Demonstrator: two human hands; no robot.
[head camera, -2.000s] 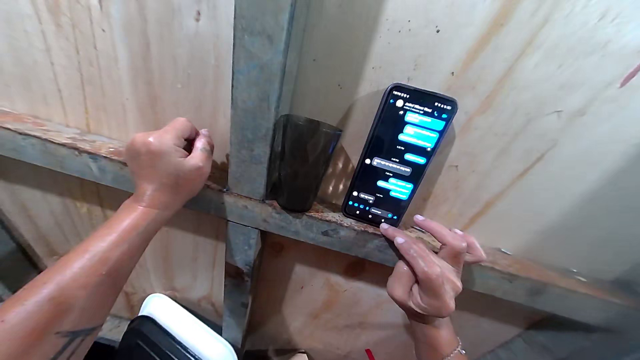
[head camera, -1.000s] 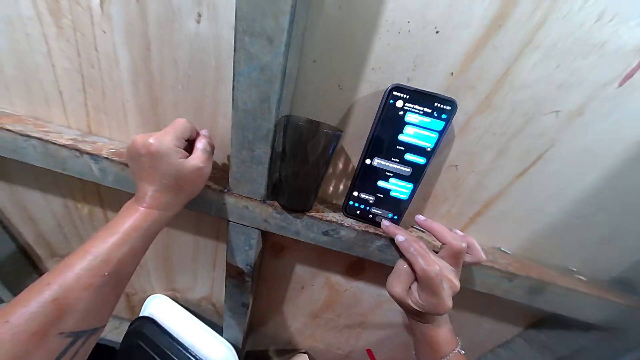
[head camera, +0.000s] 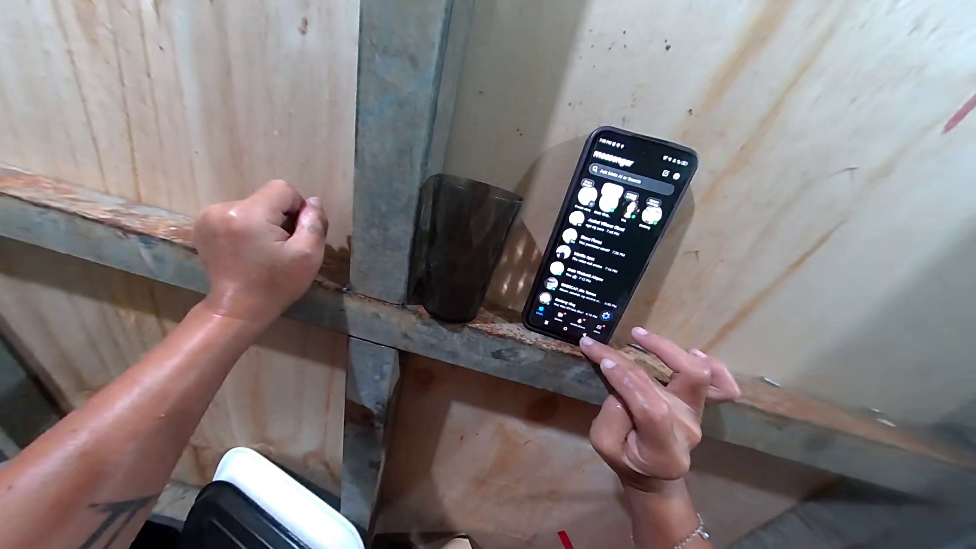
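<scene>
A smartphone with its screen lit leans upright, slightly tilted, against the plywood wall on a narrow ledge. Its dark screen shows a list with small round pictures and writing. The index fingertip of my right hand is at the phone's bottom edge, with the other fingers apart and nothing held. Just left of the phone stands a dark translucent plastic cup, beside the metal post. My left hand rests as a closed fist on the ledge, left of the post; nothing shows in it.
A metal post rises from the metal crossbeam, whose top forms the ledge. Stained plywood panels lie behind. At the lower left are a white lid or container and a black ridged object. A red strip shows at the bottom.
The phone's screen has switched from a conversation with blue bubbles to a list of entries. My hands, the cup and the phone have stayed in place.
</scene>
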